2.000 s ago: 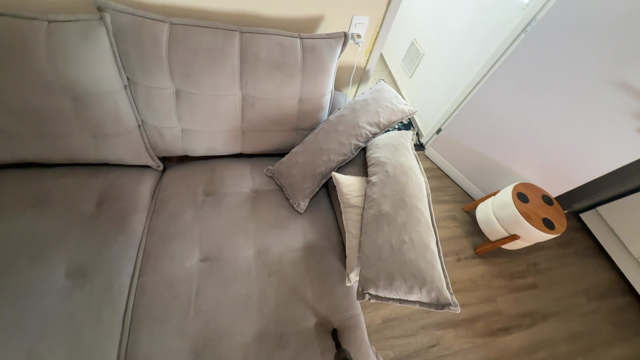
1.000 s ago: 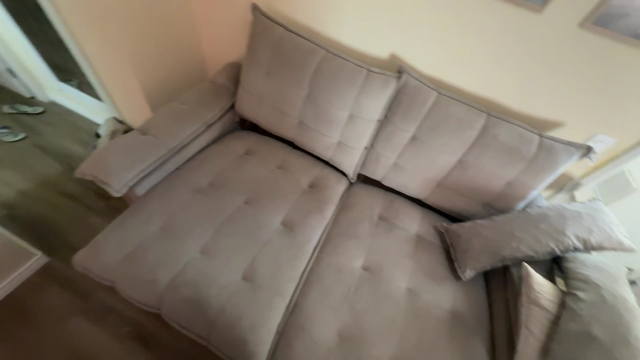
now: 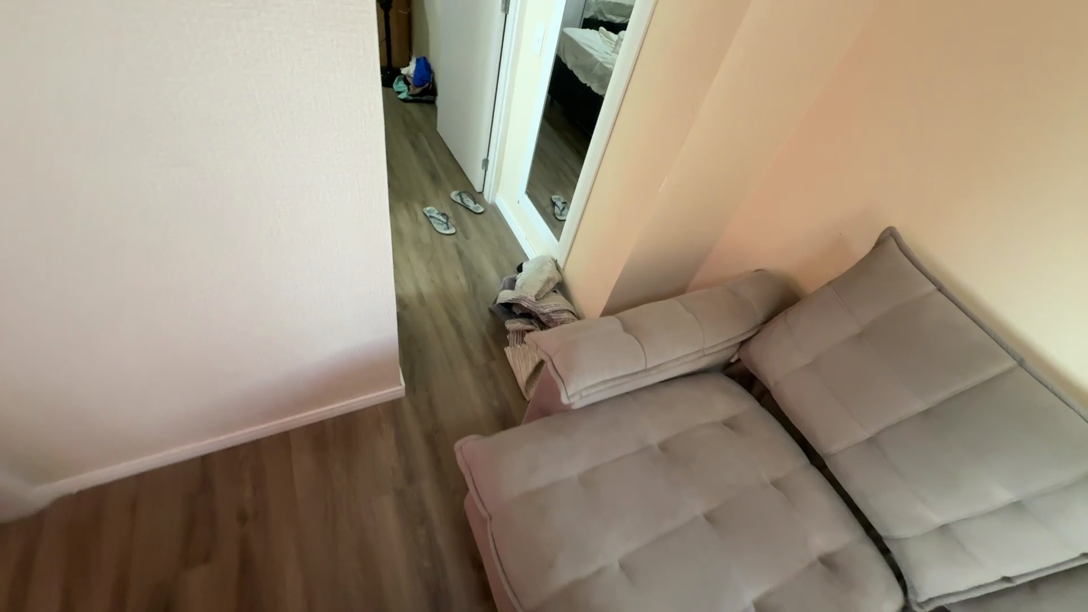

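Neither my left hand nor my right hand shows in the head view. A tufted grey-beige sofa fills the lower right, with its wide seat cushion, its padded armrest and a back cushion leaning against the wall. Beside the armrest, on the floor, lies a crumpled heap of striped cloth. Farther off, a pair of flip-flops rests on the wood floor close to the door.
A pale wall with a baseboard stands at the left. Beyond the wood floor are a white door, a tall white-framed mirror reflecting a bed, and a small pile of cloths or bags.
The view has swung left along the sofa to its other armrest and the passage. The loose pillows at the sofa's right end have left the view.
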